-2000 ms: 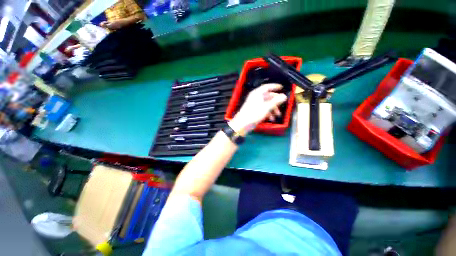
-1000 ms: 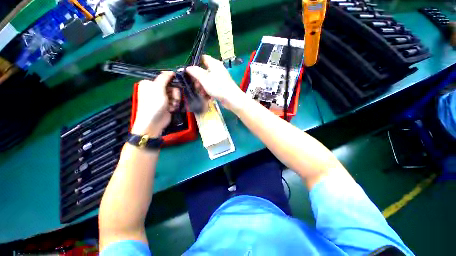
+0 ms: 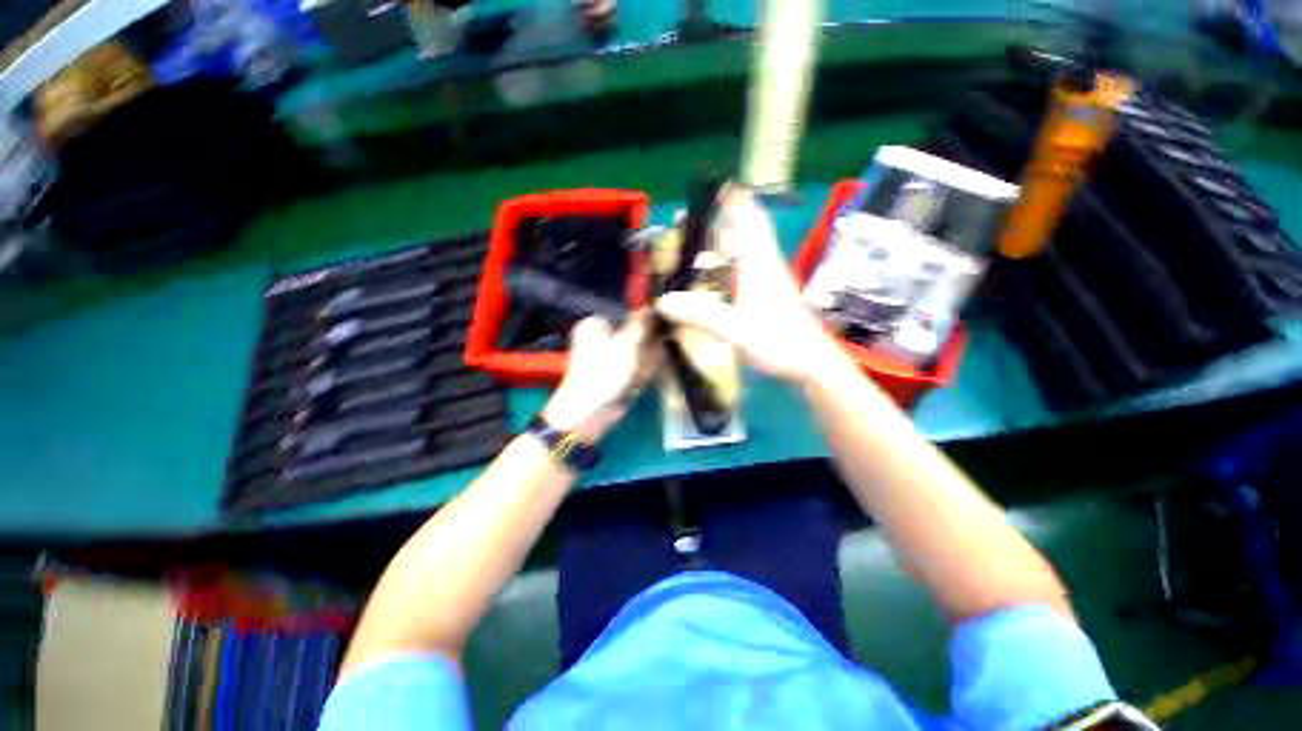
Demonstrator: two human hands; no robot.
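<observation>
The black three-legged tripod leg assembly (image 3: 695, 386) is at the cream-white fixture (image 3: 724, 374), blurred by motion. One leg points toward me over the fixture, one points left over the red parts bin, one points away. My left hand (image 3: 607, 374), with a watch on the wrist, holds the assembly near its hub from the left. My right hand (image 3: 757, 293) holds it from the right. The hub is mostly hidden by my fingers. Whether a small part is also pinched in either hand cannot be told.
A red bin (image 3: 490, 303) of black parts is left of the fixture, beside a black ribbed tray (image 3: 257, 429). Right stand a second red bin (image 3: 914, 377) with the screw feeder (image 3: 900, 264), an orange electric screwdriver (image 3: 1060, 164) hanging upright, and black slotted trays (image 3: 1085, 307).
Since one second ago, the assembly has turned and come lower over the fixture, with one leg now toward me. Both hands remain on it. The view has shifted, and the screwdriver now appears further right.
</observation>
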